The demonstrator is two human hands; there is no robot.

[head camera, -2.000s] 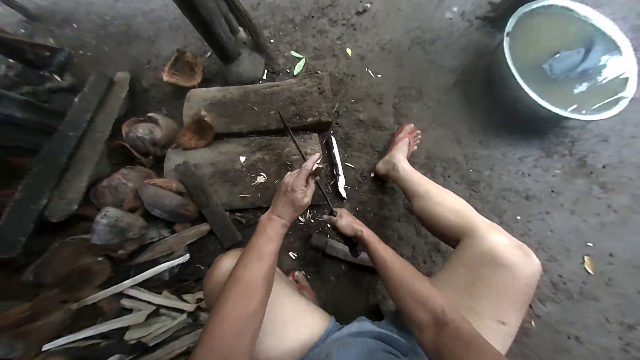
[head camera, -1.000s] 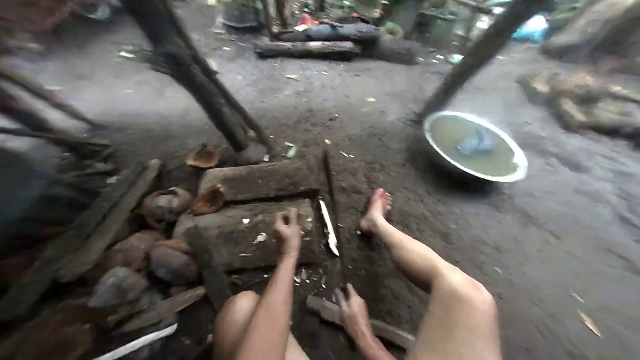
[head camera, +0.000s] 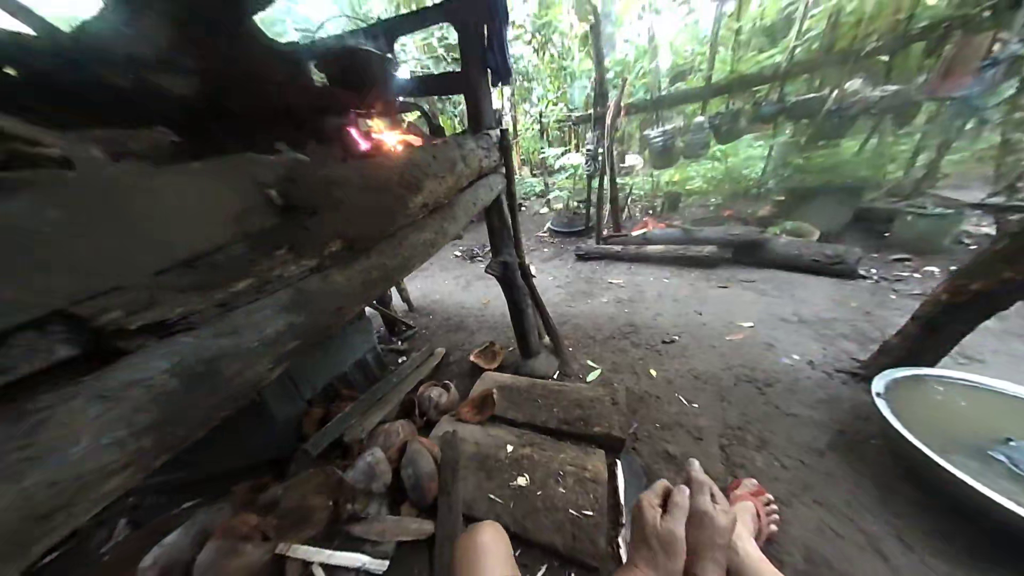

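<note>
My left hand (head camera: 660,524) and my right hand (head camera: 709,516) are side by side at the bottom, touching or nearly so. The left fingers are curled; the right fingers point forward, close together. Whether anything is between them is hidden. Just left of my hands lie a pale strip of wood (head camera: 621,512) and a dark flat piece (head camera: 633,478), perhaps a blade. Beside these is a worn wooden block (head camera: 532,484) with pale shavings on it, and a second wooden block (head camera: 560,406) lies behind it.
Coconut husks (head camera: 420,472) and split wood (head camera: 332,557) lie at left. A raised wooden hearth (head camera: 264,320) with a fire (head camera: 392,138) stands over them, by a post (head camera: 512,280). A basin of cloudy water (head camera: 952,424) is at right; logs (head camera: 720,250) lie farther back.
My hands have come together from their spread positions. The long thin dark rod near them earlier no longer shows. The view has tilted up and swung left, bringing in the hearth and fire.
</note>
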